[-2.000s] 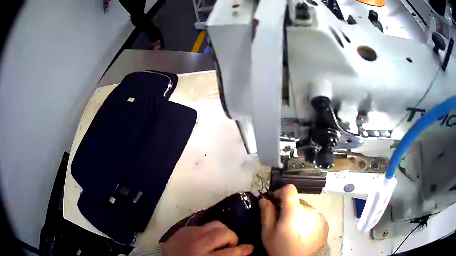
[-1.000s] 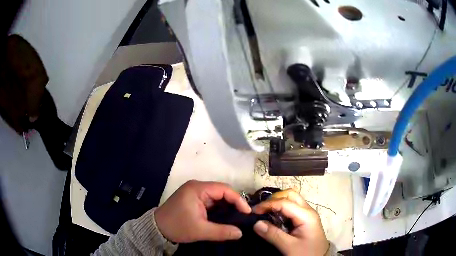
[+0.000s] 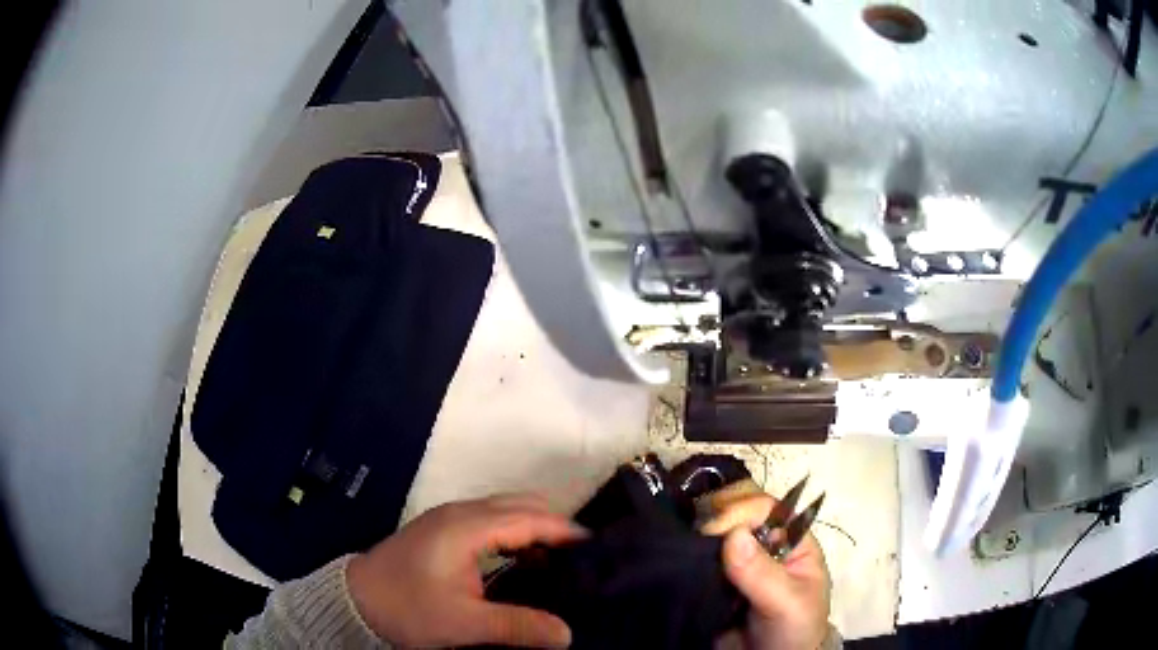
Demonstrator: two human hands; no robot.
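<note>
A dark fabric workpiece (image 3: 635, 571) is bunched at the bottom centre, below the ridged metal block, with silvery zip-like lines at its top folds. My left hand (image 3: 464, 571) is on its left side, thumb and fingers around the fabric's edge; its fingertips are partly hidden. My right hand (image 3: 775, 571) holds thread snips (image 3: 790, 518), blades apart and pointing up and right, and is against the fabric's right side. Part of the snips is hidden in the hand. Whether the right fingers also pinch the fabric is hard to tell.
Dark panels (image 3: 343, 356) lie stacked at left on the cream table (image 3: 546, 419). The white sewing machine head (image 3: 965, 102) fills the upper right, above the ridged metal block (image 3: 762, 413). A blue hose (image 3: 1060, 279) with a white tip hangs at right. A pale wall (image 3: 114, 254) stands at left.
The snips now show in my right hand with blades apart. The fabric is spread wider between my hands, and my left hand has moved left and down. The dark shape at far left is gone.
</note>
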